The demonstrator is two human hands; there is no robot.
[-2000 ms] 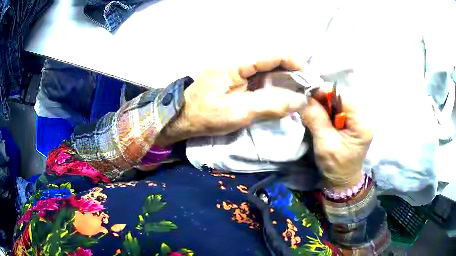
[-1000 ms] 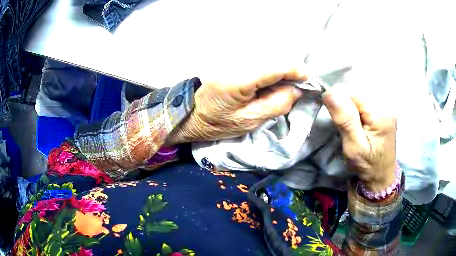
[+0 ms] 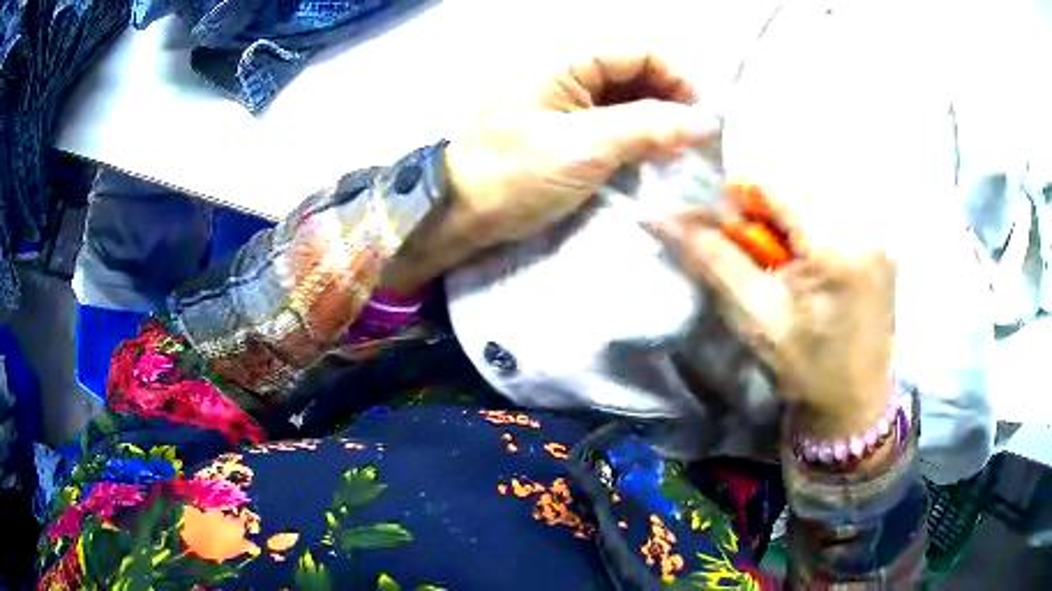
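Observation:
The pale garment (image 3: 577, 306) hangs from my hands over the table's front edge, with a dark metal button (image 3: 498, 357) near its lower left. My left hand (image 3: 554, 162) pinches the garment's upper part between thumb and fingers. My right hand (image 3: 808, 300) is close to its right, blurred, and holds the orange-handled thread snips (image 3: 758, 229) in the palm. The blades are not clearly visible. Cloth lies by the right fingertips; whether they grip it is unclear.
Blue denim garments (image 3: 271, 64) lie at the upper left on the white tabletop (image 3: 150, 104). More pale cloth (image 3: 854, 127) spreads to the right. A dark green crate (image 3: 955, 508) is below the table at the right. Blue material (image 3: 104, 344) is below at the left.
Both hands were closer together at the garment's edge; my left hand has moved up. The orange handles, hidden a second ago, show again in my right hand. The button shows more fully.

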